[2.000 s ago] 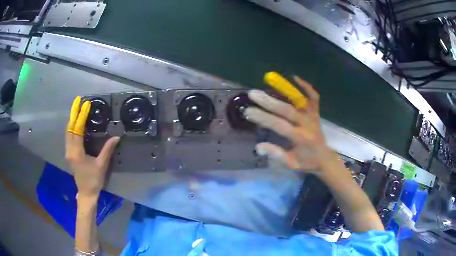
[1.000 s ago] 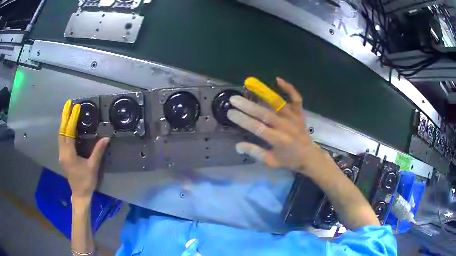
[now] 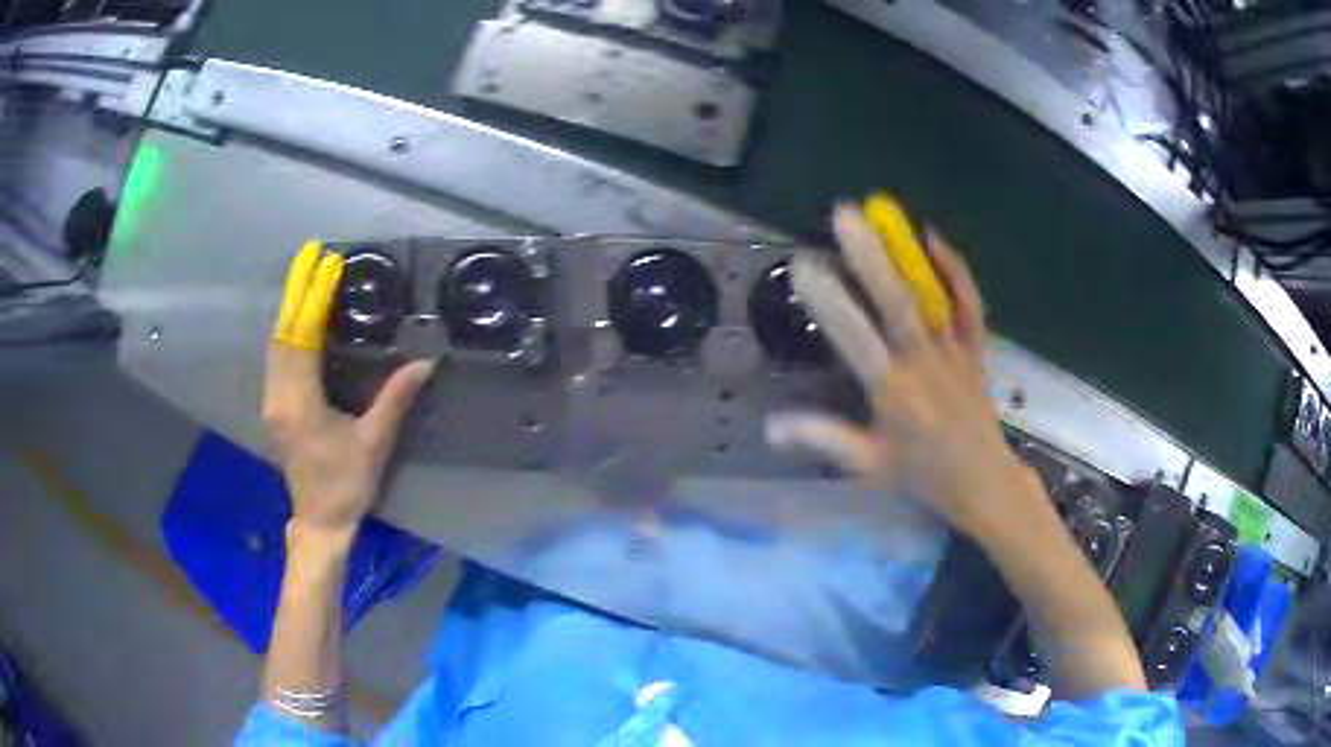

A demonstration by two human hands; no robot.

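Note:
Two dark grey fixtures lie side by side on the bench, the left fixture [image 3: 475, 416] touching or nearly touching the right fixture [image 3: 657, 423]. Each has two black round speaker units along its far half; the left fixture's inner speaker unit [image 3: 489, 299] and the right fixture's inner speaker unit [image 3: 660, 304] are uncovered. My left hand [image 3: 329, 423], with two yellow finger cots, holds the left fixture's outer end. My right hand [image 3: 912, 387], with one yellow cot and pale fingertips, is spread around the right fixture's outer end and partly hides its outer speaker unit.
Beyond the metal rail [image 3: 482, 161] runs the green conveyor belt [image 3: 876, 139], carrying another fixture plate [image 3: 606, 91]. Several fixtures [image 3: 1168, 577] stand turned sideways at the bench's right end, beside a blue bin [image 3: 1241, 613]. A blue shape [image 3: 226, 518] is below the bench edge at left.
The view has shifted, so the bench lies further right in the picture. The plate on the belt has moved right along it. My right fingers cover less of the outer speaker unit.

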